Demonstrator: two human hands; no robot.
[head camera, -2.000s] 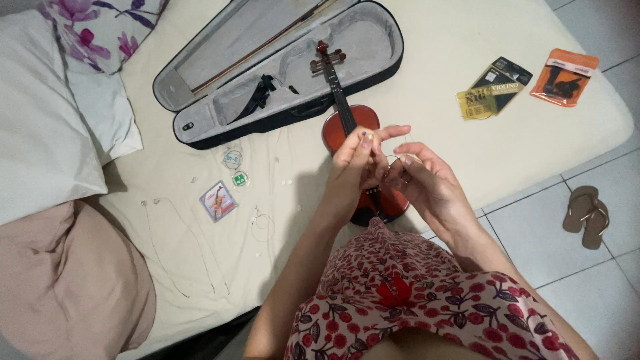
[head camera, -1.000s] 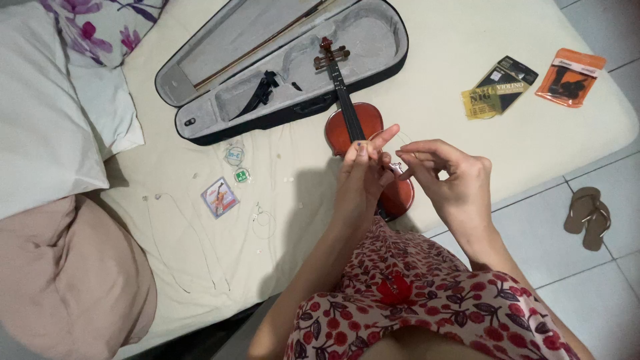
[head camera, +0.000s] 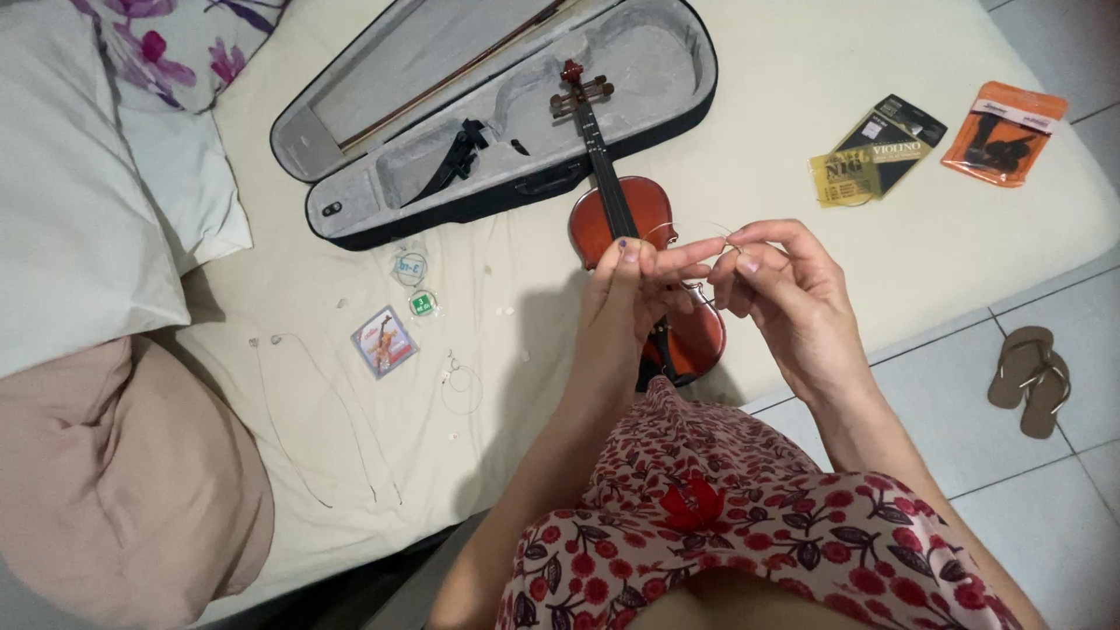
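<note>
My left hand (head camera: 634, 280) pinches a thin, curved violin string (head camera: 691, 224) above the violin's body. At the right, my right hand (head camera: 779, 276) holds another part of the same string between thumb and fingers, close to my left fingertips. Beneath both hands lies a reddish-brown violin (head camera: 626, 206), its scroll resting over the edge of the open violin case (head camera: 516, 188). My hands hide part of the violin's middle. Loose strings (head camera: 350, 420) and a coiled string (head camera: 461, 389) lie on the bed sheet to the left.
Around them on the bed are a square plastic packet (head camera: 385, 341), round string packets (head camera: 409, 267), a black string packet (head camera: 901, 131), a yellow packet (head camera: 844, 179) and an orange pouch (head camera: 1006, 131). A bow (head camera: 455, 74) lies in the case lid. Flip-flops (head camera: 1032, 381) sit on the tiles.
My right hand has moved, its fingers now meeting at the string near my left fingertips. The string's curve shows above my left hand.
</note>
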